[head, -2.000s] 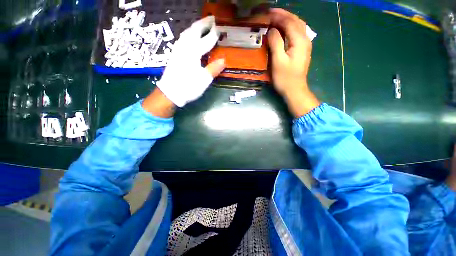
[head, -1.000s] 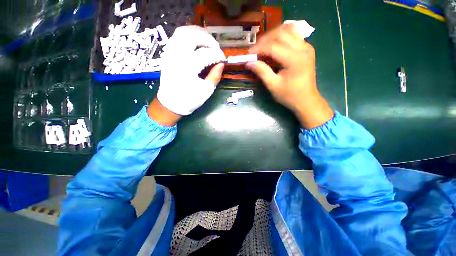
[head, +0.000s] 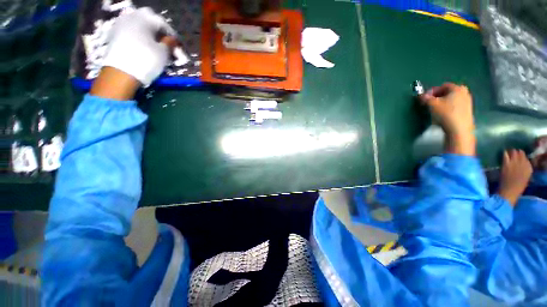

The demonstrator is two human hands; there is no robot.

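Observation:
My gloved left hand (head: 139,47) is over the dark bin, its fingertips among the heaped white plastic parts (head: 95,48); whether it grips one is unclear. My bare right hand (head: 454,114) is at the right, beyond the pale line, thumb and fingertips closed at the lower end of a small white-and-dark part (head: 418,88). The orange fixture block (head: 251,64) stands uncovered, with a silver-grey insert (head: 249,38) in its middle. Two narrow white parts (head: 267,115) lie close together on the mat just below the block.
The press ram (head: 251,6) is above the block. A crumpled white piece (head: 318,46) lies right of it. A clear blister tray (head: 30,132) with white parts is at far left. A grey-clear tray (head: 519,66) and another person's hand (head: 514,174) are at far right.
My hands have parted, left to the bin, right to the small part across the line. The part held between them has left; a second white part now lies below the block. The view has shifted right.

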